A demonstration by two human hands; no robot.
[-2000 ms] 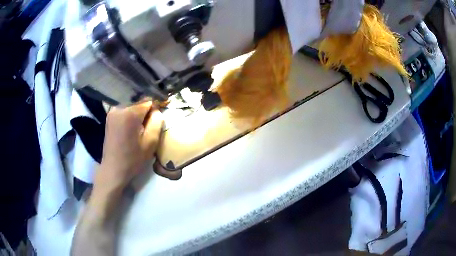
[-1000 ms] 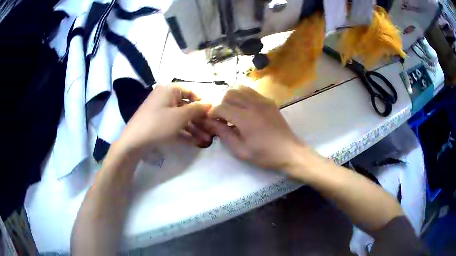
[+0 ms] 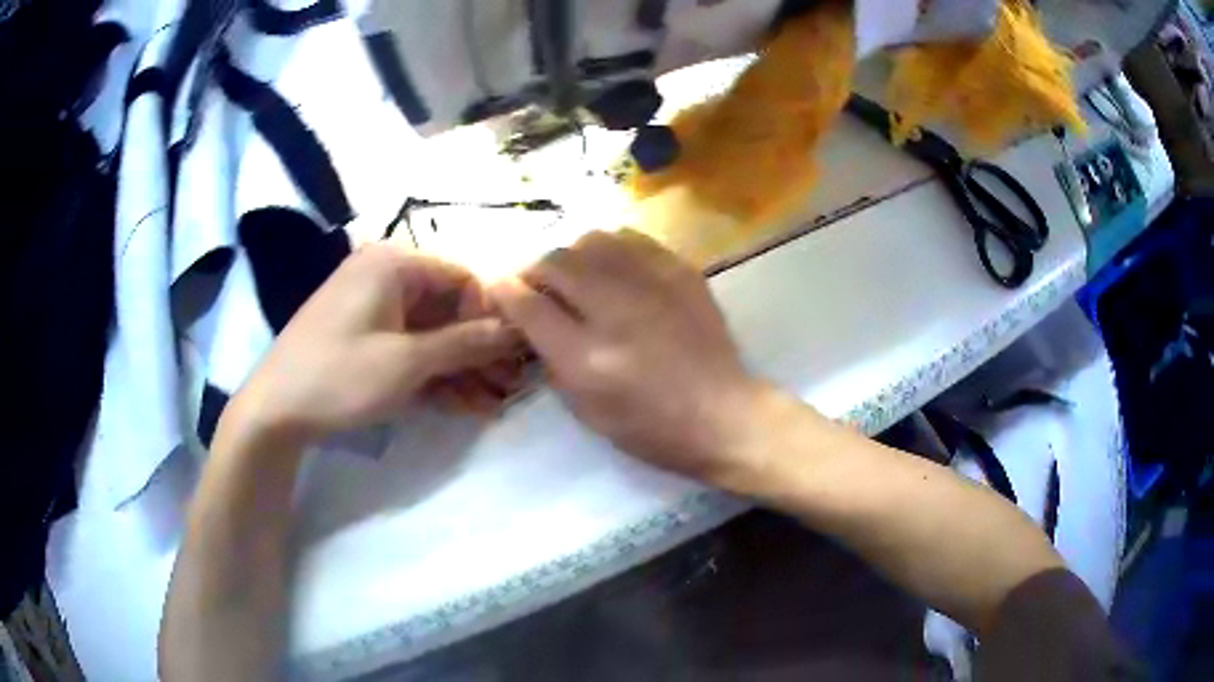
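My left hand [image 3: 360,346] and my right hand [image 3: 639,346] meet over the machine bed in front of the needle area. Their fingers are bent and touch; whatever lies between them is hidden. A thin dark line [image 3: 479,205], maybe the edge of a small pale piece, shows in the glare just beyond the fingertips. The sewing machine head [image 3: 533,60] stands above and behind the hands. Its presser foot area [image 3: 546,129] is blurred by the lamp light.
Orange-yellow thread tufts [image 3: 766,133] hang right of the needle. Black scissors [image 3: 999,220] lie at the table's right. White and black panels [image 3: 147,307] hang at the left, with another white panel [image 3: 1065,413] below the right edge. A measuring tape [image 3: 586,566] runs along the front edge.
My right hand has come in from outside the picture and joined my left hand before the needle. Since one second ago both hands appear slightly further left, as does the whole view.
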